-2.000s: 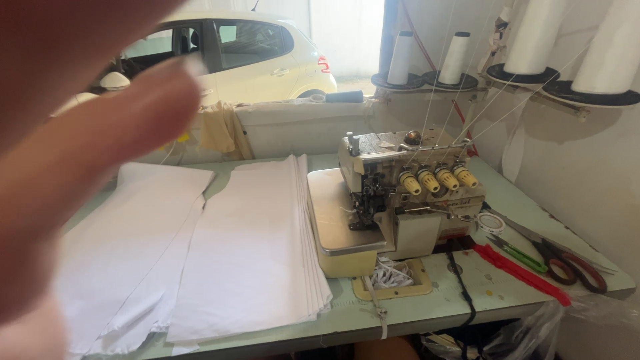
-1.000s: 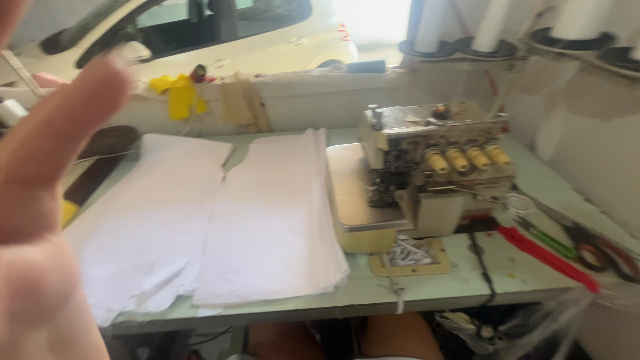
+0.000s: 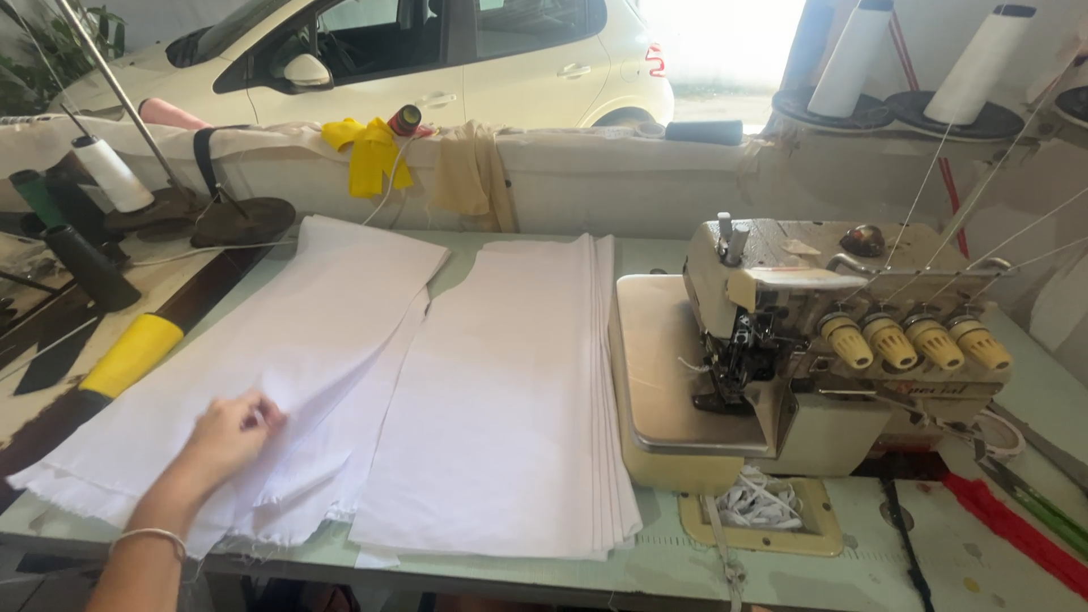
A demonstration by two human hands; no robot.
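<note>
My left hand [image 3: 228, 438], with a bracelet on its wrist, is over the left stack of white fabric pieces [image 3: 280, 323]. Its thumb and fingers come together at the fabric's surface, where a fold rises beside them; blur hides whether they pinch the cloth. A second stack of white fabric [image 3: 501, 391] lies to the right, its right edges fanned out. Beside that stack stands an overlock sewing machine [image 3: 816, 340] with a metal plate and yellow tension knobs. My right hand is not in view.
White thread cones [image 3: 854, 59] stand on holders at the upper right. Thread scraps [image 3: 756, 500] fill a recess before the machine. A red fabric strip [image 3: 1011, 527] and a green-handled tool [image 3: 1037, 506] lie at the right. Dark thread cones [image 3: 89, 268] are at the left.
The left hand, earlier raised close to the camera, is now down at the left fabric stack. The view has shifted to the left.
</note>
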